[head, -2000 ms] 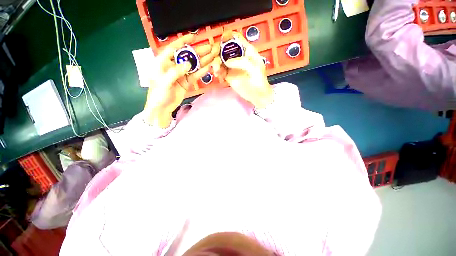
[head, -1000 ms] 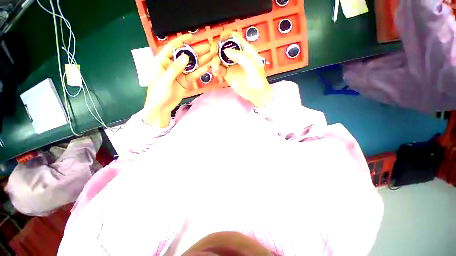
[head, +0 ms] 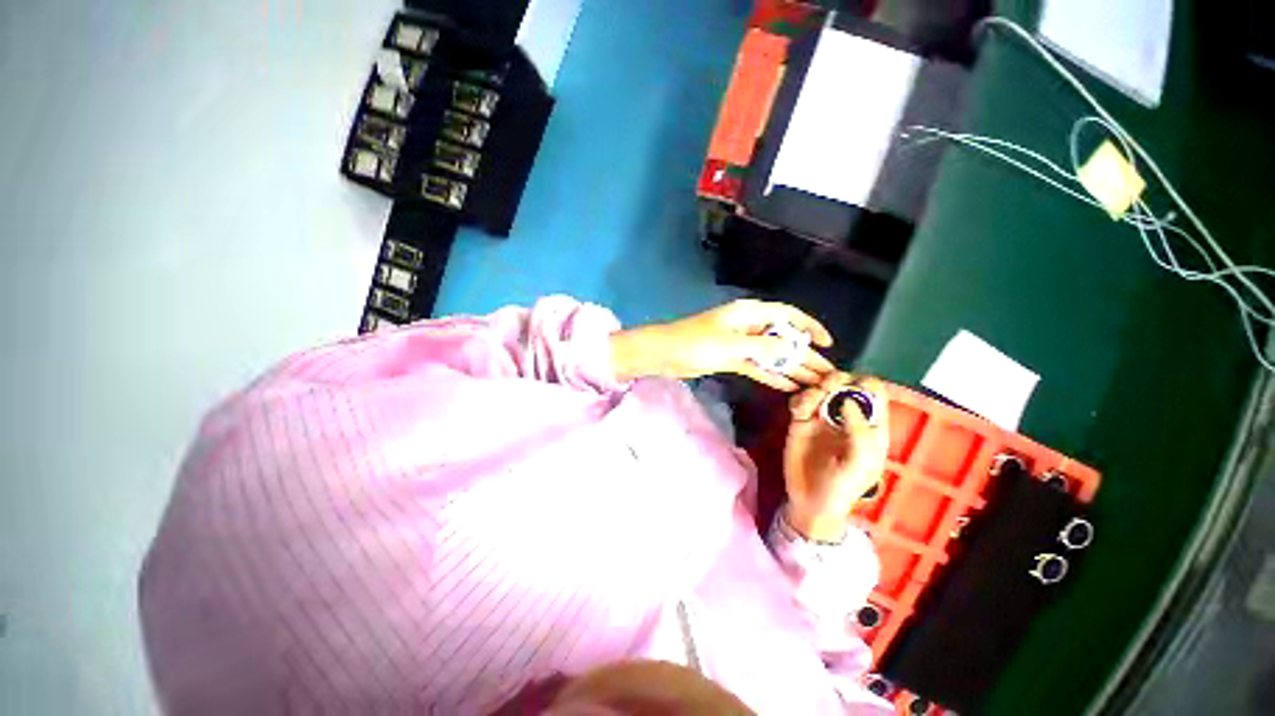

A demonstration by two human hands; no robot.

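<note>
My left hand [head: 727,344] holds a round watch head [head: 783,346] with a pale, whitish disc showing. I cannot tell whether it is the case back or a lit screen. My right hand [head: 835,455], close to it, holds a second watch head [head: 849,409] with a dark face, thumb at the glass. The orange-red compartment tray [head: 940,450] lies below and right of my hands in the picture. A black pad [head: 972,602] lies across it. Two watch heads [head: 1052,568] sit at the pad's far edge. More watches sit in pockets, partly hidden.
A white paper slip [head: 983,378] lies beside the tray on the green bench [head: 965,266]. White cables with a pale yellow block [head: 1112,179] lie farther left along the bench. Black racks [head: 476,140] stand on the floor. A white sheet [head: 845,118] lies on a dark surface near an orange-red crate [head: 748,105].
The view has swung round, so the bench is now at the right and floor racks show. My left hand's watch now shows a pale disc instead of its dark face. Both hands still hold watches.
</note>
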